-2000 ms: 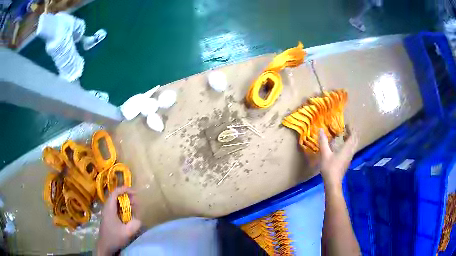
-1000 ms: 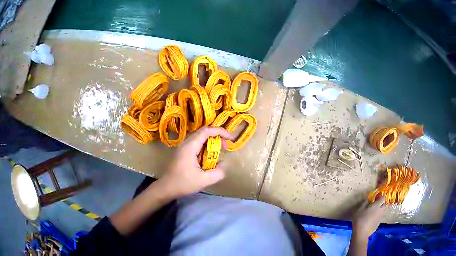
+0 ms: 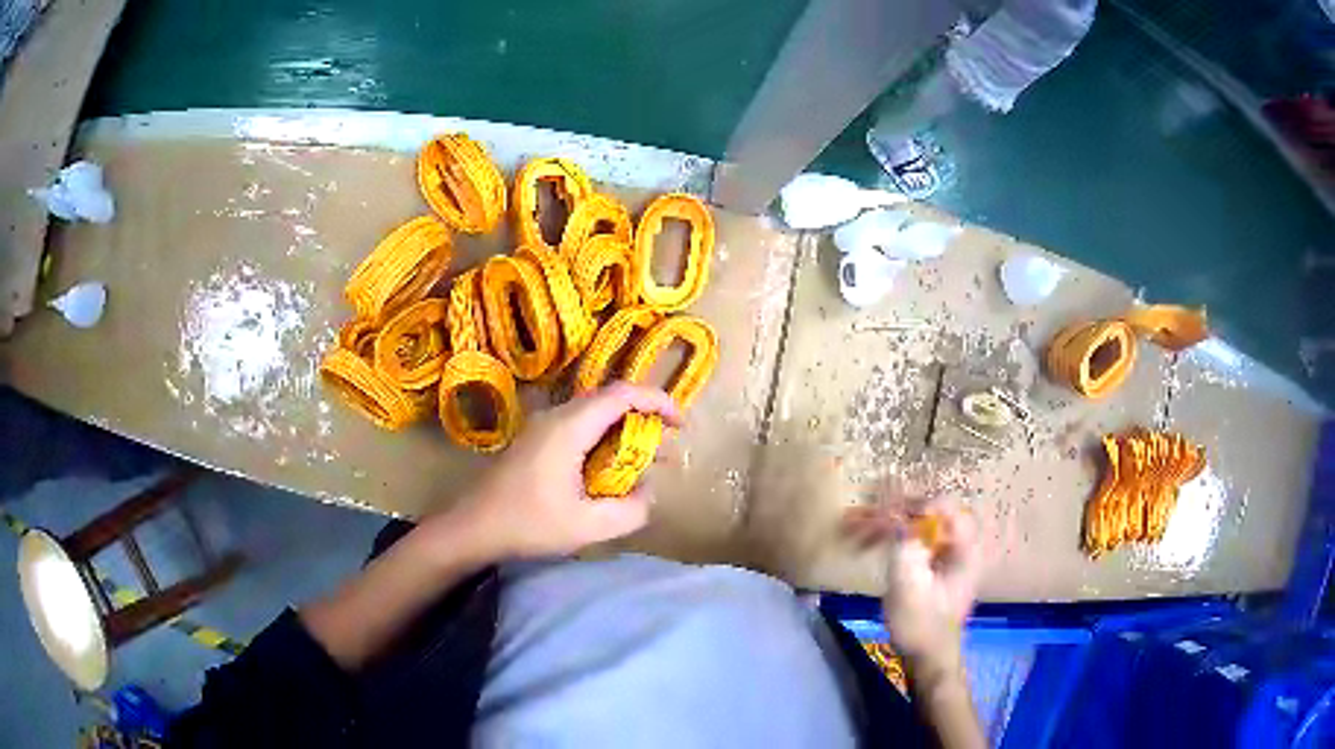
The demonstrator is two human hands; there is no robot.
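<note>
My left hand is closed around a compact orange bundle just in front of the heap of orange oval rings. My right hand is blurred over the near edge of the bench. It holds a small orange piece, with a blurred part trailing to its left. A fanned row of orange strips lies at the right. An orange oval coil with a loose tail lies behind it.
A dark square pad with pale loops is on the tan bench, among brown crumbs. White rounded pieces lie along the far edge near a grey post. Blue crates are below right, a stool lower left. A person's leg shows beyond.
My right hand has moved left from the fanned strips, now with an orange piece. My left hand keeps its bundle beside the ring heap. The view has shifted slightly; a person's leg appears beyond the bench.
</note>
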